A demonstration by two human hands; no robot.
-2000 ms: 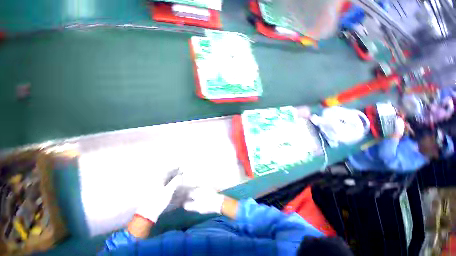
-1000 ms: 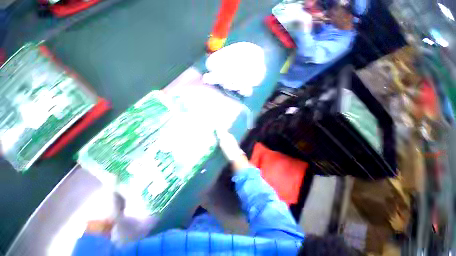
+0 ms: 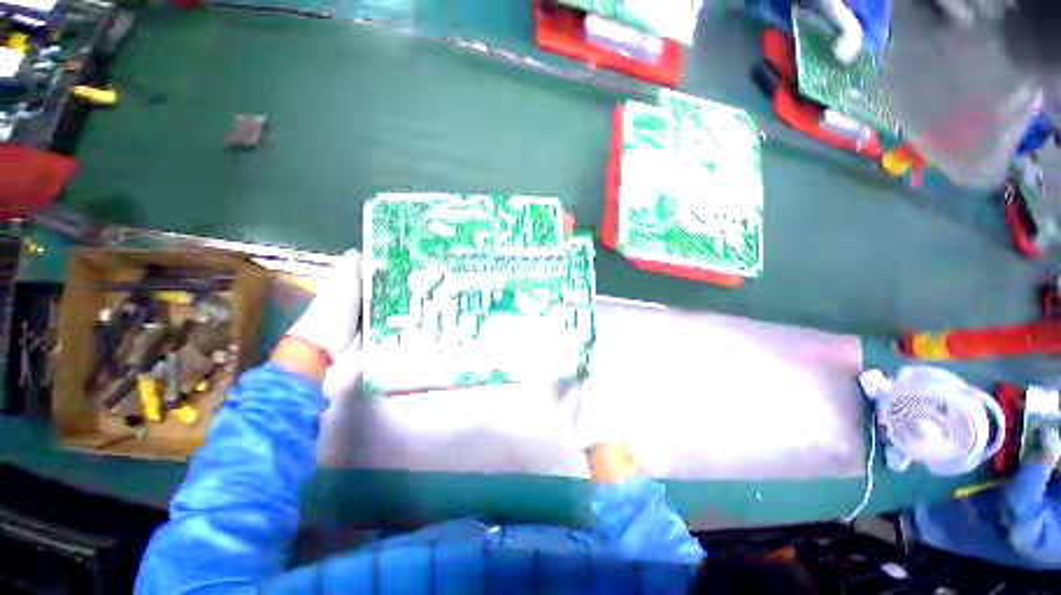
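A large green circuit board with white markings point(image 3: 479, 296) is held up in front of me, flat side towards the camera, over the back edge of the shiny metal sheet. My left hand point(image 3: 337, 312), in a white glove, grips its left edge. My right hand point(image 3: 584, 409), also white-gloved and blurred by glare, is at its lower right edge. The fingers behind the board are hidden. A bit of red shows behind its upper right side.
Another green board point(image 3: 693, 186) rests on a red support behind right. An open cardboard box of loose pieces point(image 3: 157, 349) stands at left. The metal sheet point(image 3: 727, 389) runs right to a white fan point(image 3: 940, 418). A person's sleeve point(image 3: 1033, 506) shows far right.
The view has swung back left. The board has left the right part of the metal sheet and is now held up between my hands, further left.
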